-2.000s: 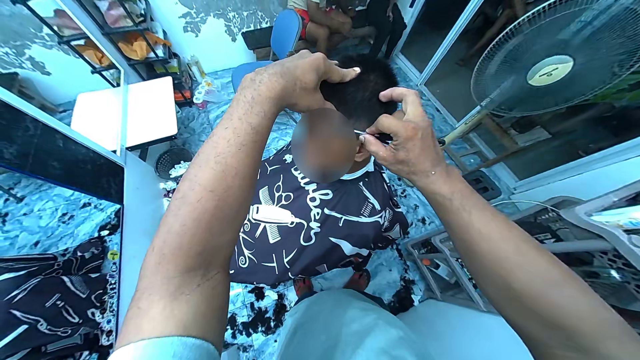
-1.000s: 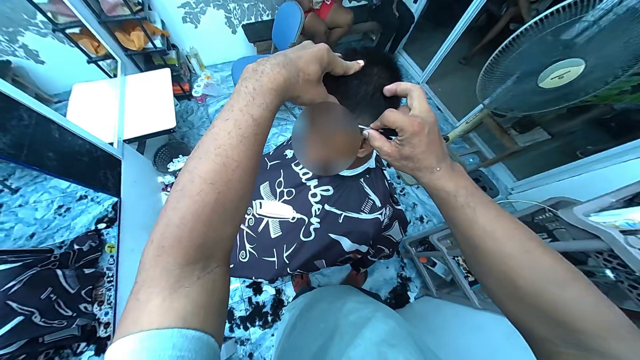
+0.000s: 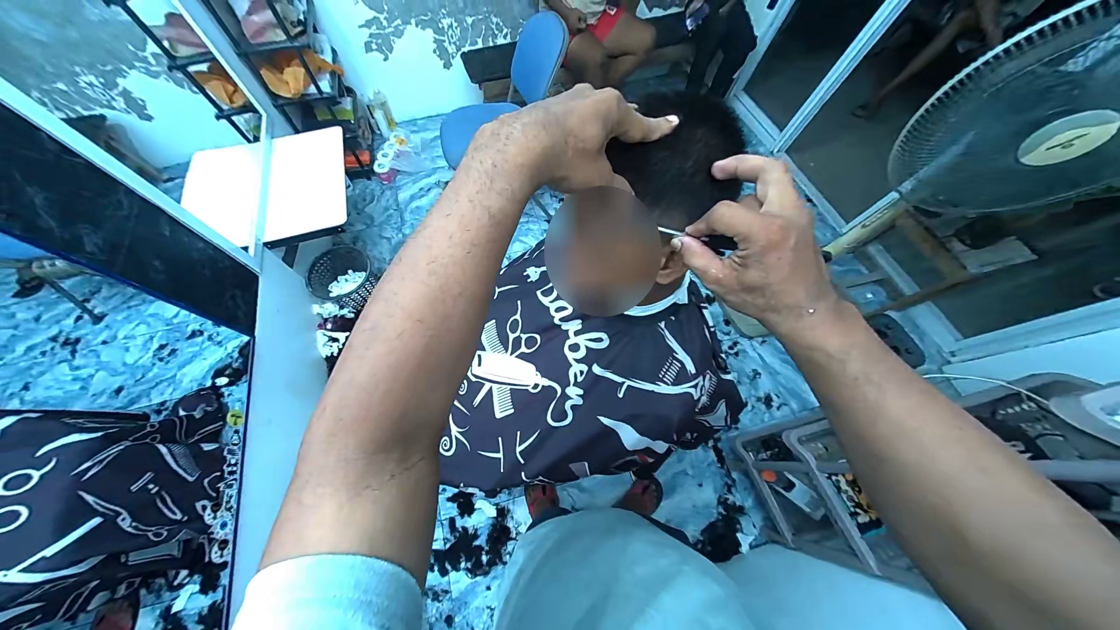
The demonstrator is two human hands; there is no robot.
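Observation:
A seated person with short dark hair (image 3: 687, 153) wears a black barber cape (image 3: 560, 394) printed with white clippers, combs and scissors. My left hand (image 3: 582, 131) rests bent against the front of the head, its fingers partly hidden and one fingertip on the hair. Between the thumb and finger of my right hand (image 3: 757, 236) is a small thin metal blade (image 3: 672, 232), perhaps a razor blade, at the hairline just above the ear. Most of the blade lies hidden in my grip. The other fingers of my right hand are raised, one touching the hair.
A pedestal fan (image 3: 1015, 122) stands close on the right, above a grey cart (image 3: 822, 472). On the left are a mirror (image 3: 131, 236), a white table (image 3: 302, 188) and a black mesh basket (image 3: 341, 271). Other people sit behind near blue chairs (image 3: 538, 52). Cut hair lies on the floor.

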